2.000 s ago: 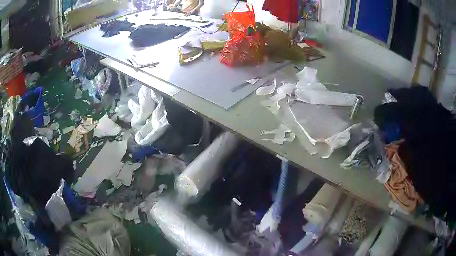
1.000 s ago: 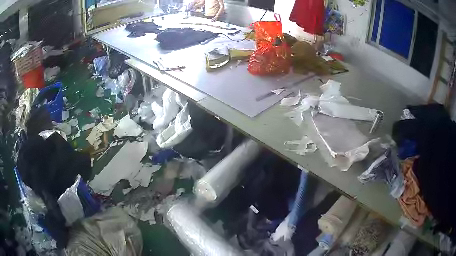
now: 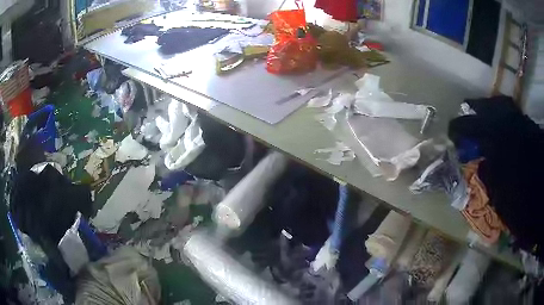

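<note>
Neither of my hands is in the picture. The long cutting table (image 3: 286, 138) runs from the upper left to the lower right. A red-orange carrier bag (image 3: 291, 50) stands on its far part, beside an olive cloth (image 3: 340, 49). Dark cloth pieces (image 3: 194, 39) lie flat at the far left of the top. Pale cloth and scraps (image 3: 382, 134) lie crumpled at the table's near middle. A black cloth pile (image 3: 507, 161) is heaped at the right end, with an orange-brown cloth (image 3: 482, 205) against it.
Fabric rolls (image 3: 247, 193) lie under the table, and a shiny wrapped roll (image 3: 229, 271) juts into the floor area. Pale scraps (image 3: 128, 196) litter the green floor. A blue basket (image 3: 43, 128), a black heap (image 3: 48, 193) and a full beige sack (image 3: 119, 280) are at the left.
The view swung so that things moved right in the picture, then back left. The things on the table look unmoved. No hand shows in any frame.
</note>
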